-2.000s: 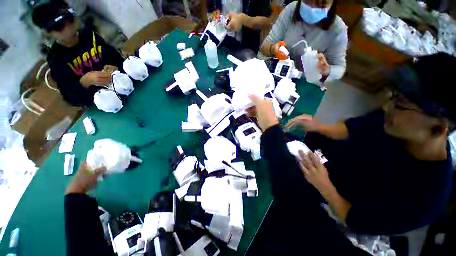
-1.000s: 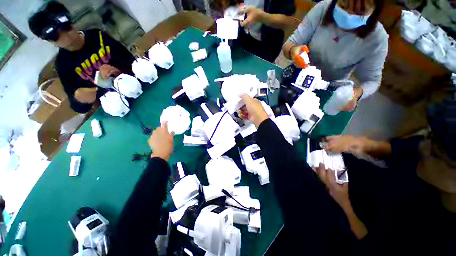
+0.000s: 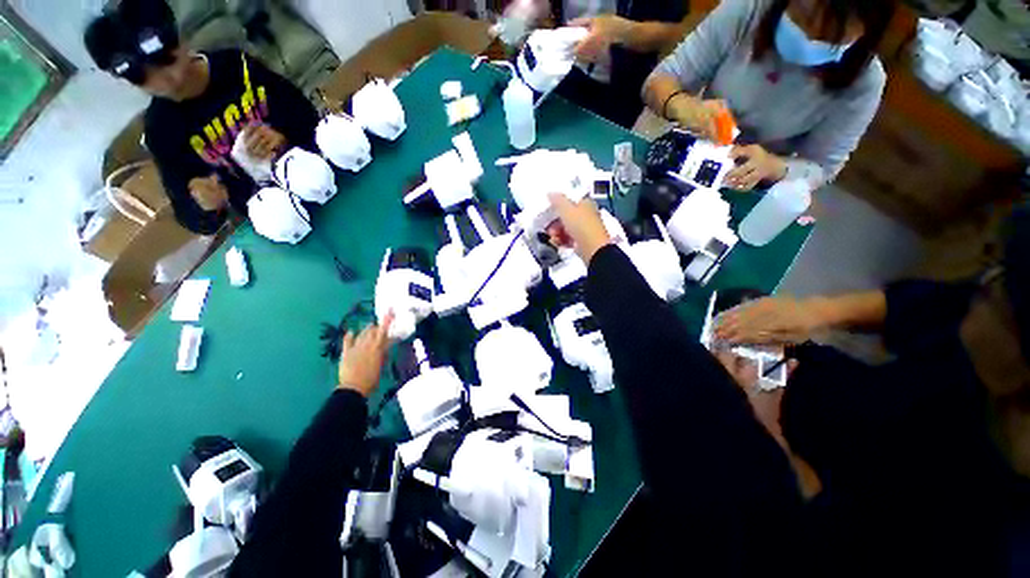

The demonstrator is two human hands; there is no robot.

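Observation:
White-and-black security cameras lie heaped on the green bench (image 3: 136, 418). My right hand (image 3: 579, 226) is at the top of the heap, with thumb and fingers closed on a white camera (image 3: 550, 178); its fingertips are partly hidden. My left hand (image 3: 364, 358) is left of the heap, fingers apart, its fingertips at the lower edge of another camera (image 3: 404, 296). That camera sits on the bench with its black part at the top and a dark cable (image 3: 345, 331) beside it.
Several cameras stand in a row (image 3: 342, 141) before a seated person (image 3: 243, 124). Squeeze bottles (image 3: 520, 113) (image 3: 776, 212) and small white blocks (image 3: 190, 299) are on the bench. Coworkers' hands (image 3: 768, 322) work at the right and far side. More cameras (image 3: 217, 480) lie near left.
My left hand has moved right from the bench's left side, and the camera it held now sits beside the heap. My right hand has stayed at the heap, shifting slightly.

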